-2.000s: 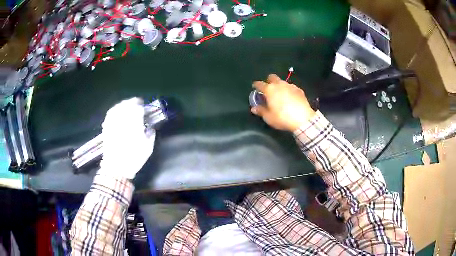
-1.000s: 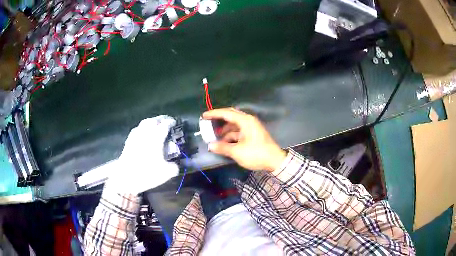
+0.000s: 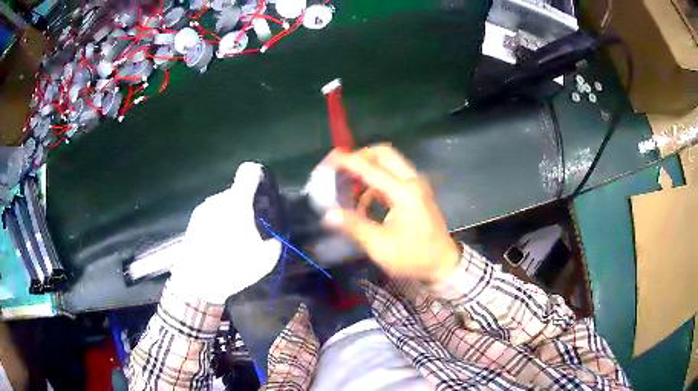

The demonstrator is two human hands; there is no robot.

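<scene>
My left hand [image 3: 222,237], in a white glove, is closed around a housing bar [image 3: 153,258]. The bar's silver far part shows to the left of the glove, and its black end [image 3: 267,205] faces right with thin blue wires [image 3: 300,253] hanging from it. My bare right hand [image 3: 394,218] holds a round motor [image 3: 324,187] between thumb and fingers, a short gap to the right of the black end. The motor and hand are blurred. The motor's red leads [image 3: 337,118] point up to a pale plug [image 3: 331,86].
A pile of motors with red wires [image 3: 115,69] lies at the far left. Several bars [image 3: 34,240] lie at the left edge. A black screwdriver [image 3: 536,67], a feeder box [image 3: 528,30] and small pale washers [image 3: 586,89] are at the right. Cardboard [image 3: 670,260] is at far right.
My right hand has brought the motor from the right side of the mat to near the bar's black end. My left hand has shifted right, and the bar's black end and blue wires have come into view.
</scene>
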